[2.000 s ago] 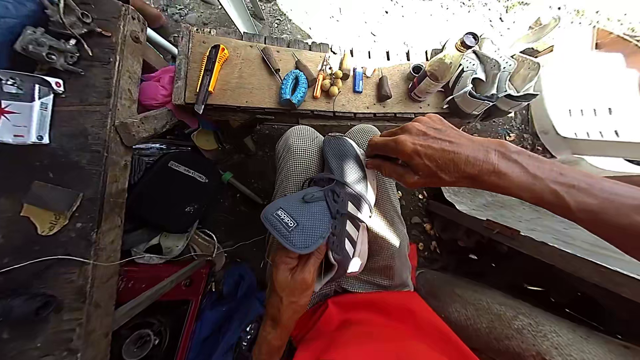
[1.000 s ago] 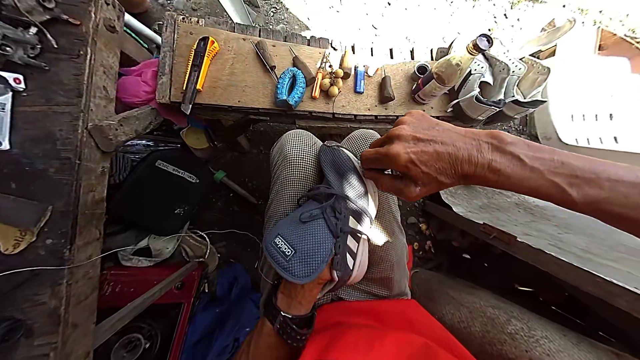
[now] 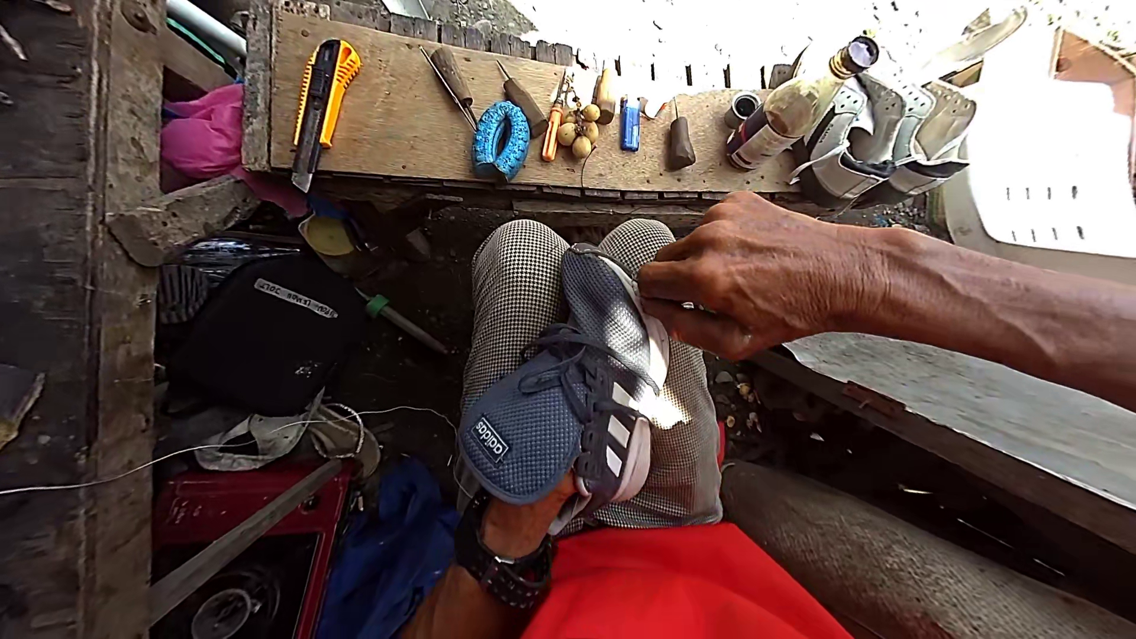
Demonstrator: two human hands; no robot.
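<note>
A grey-blue Adidas sneaker (image 3: 612,355) with white stripes lies along my thighs, its toe pointing away from me and its tongue folded out to the left. My left hand (image 3: 532,524), a dark watch on its wrist, is under the heel end, its fingers mostly hidden by the tongue and inside the shoe. At the toe's right edge, my right hand (image 3: 737,275) has thumb and fingers pinched together beside the sole; something small and shiny shows between them, too small to name. A thin pale thread (image 3: 390,410) runs leftward from near the shoe.
Across the front, a wooden bench (image 3: 399,106) holds a yellow utility knife (image 3: 326,106), wooden-handled awls (image 3: 453,78), a blue ring-shaped object (image 3: 501,142), a blue lighter (image 3: 630,124), a glass bottle (image 3: 799,106) and white shoes (image 3: 879,142). A dark wooden table (image 3: 53,266) stands left.
Both hands stay at the shoe, the right one close to its toe throughout. The view has shifted somewhat.
</note>
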